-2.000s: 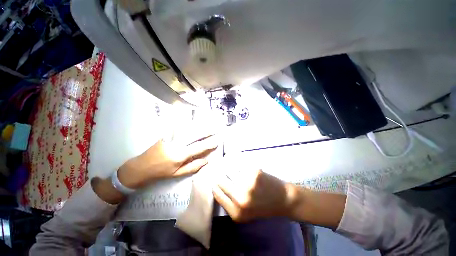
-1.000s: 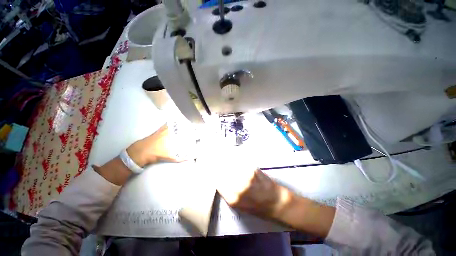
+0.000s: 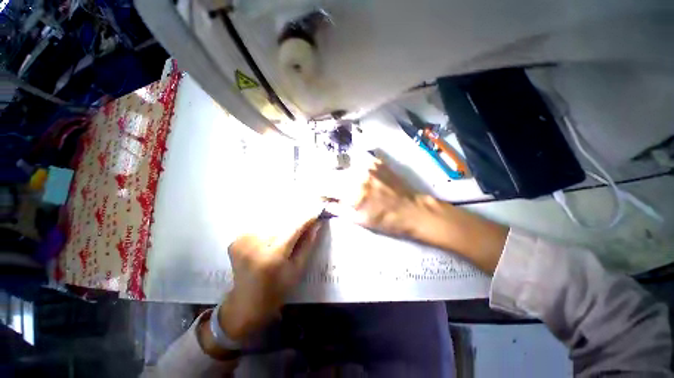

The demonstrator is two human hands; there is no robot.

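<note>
The white sewing machine (image 3: 473,44) spans the top, with the presser foot and needle (image 3: 341,140) in a bright glare. My right hand (image 3: 384,196) is just right of and below the presser foot, fingers bent; its fingertips are washed out. My left hand (image 3: 270,266) is lower left, near the table's front edge, fingers pointing up right. A small dark edge of a fabric piece (image 3: 327,214) shows at the left fingertips, between the two hands. The rest of the fabric is lost in the glare, so the right hand's hold cannot be told.
Blue and orange snips (image 3: 443,153) lie right of the needle, beside a flat black rectangle (image 3: 510,136) with a white cable (image 3: 591,177). A printed ruler (image 3: 443,267) runs along the front edge. A brown covering with red print (image 3: 111,199) is at the left.
My left hand has moved down and right from the machine bed to the front edge. My right hand has moved up toward the presser foot. The fabric flap hanging near the front edge no longer shows.
</note>
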